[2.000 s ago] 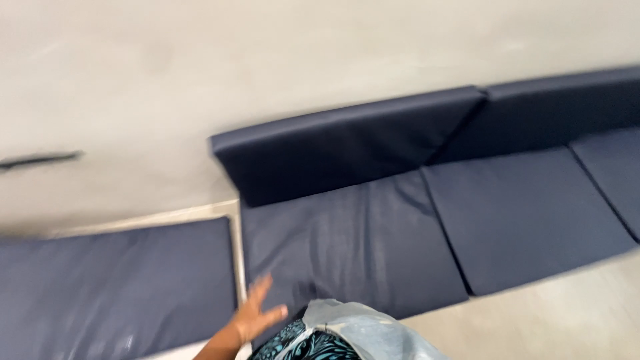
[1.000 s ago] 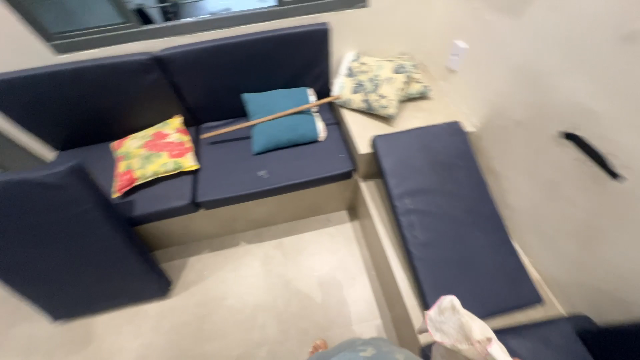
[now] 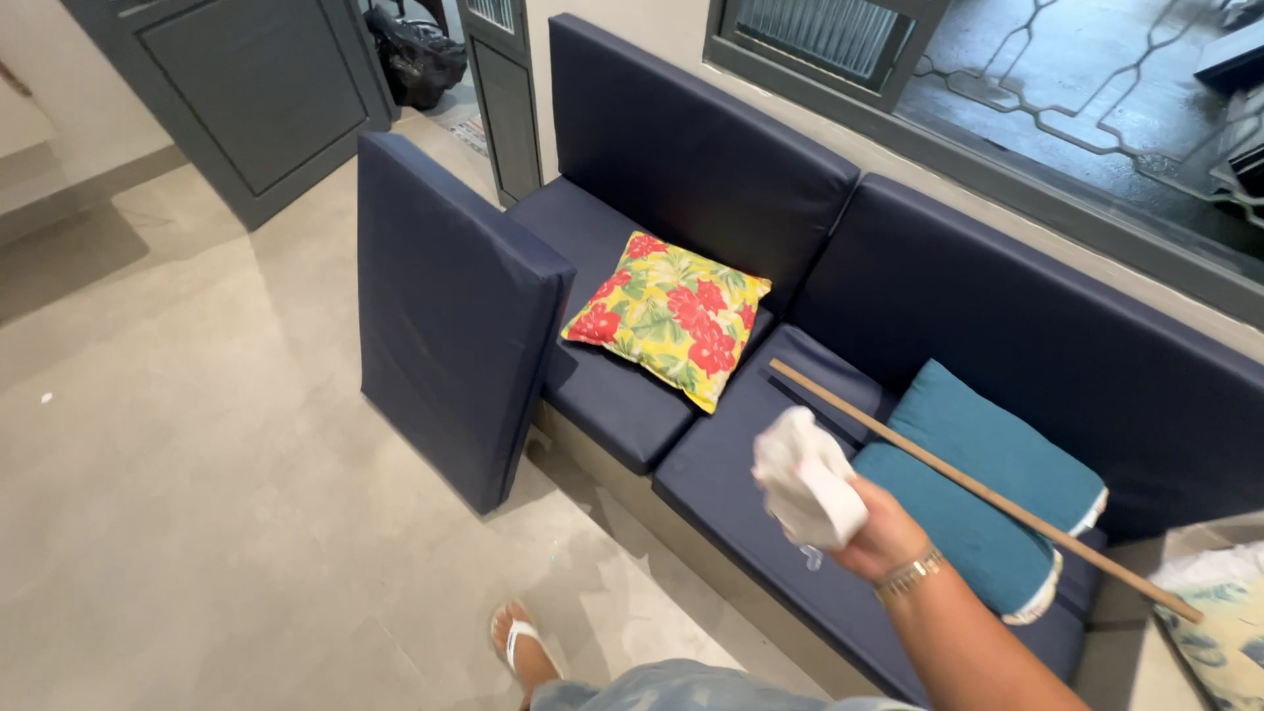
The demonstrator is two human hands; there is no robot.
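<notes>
My right hand (image 3: pixel 889 528), with a metal bracelet at its wrist, reaches over the bench and is shut on a crumpled white cloth (image 3: pixel 805 484). Under it lies a navy seat cushion (image 3: pixel 736 494). Just right of the hand are teal cushions (image 3: pixel 1017 444) with a long wooden stick (image 3: pixel 948 469) lying across them. A yellow floral cushion (image 3: pixel 681 311) with red flowers rests on the seat farther left. My left hand is out of view.
A loose navy cushion (image 3: pixel 444 316) stands upright on the floor against the bench end. Navy backrests (image 3: pixel 691 118) line the wall below a window. A grey door (image 3: pixel 257 89) stands at the upper left, and a patterned cushion (image 3: pixel 1224 632) lies at the lower right.
The view has swung from the side bench to the long bench with the cushions and stick. My right hand with the white cloth has come into view.
</notes>
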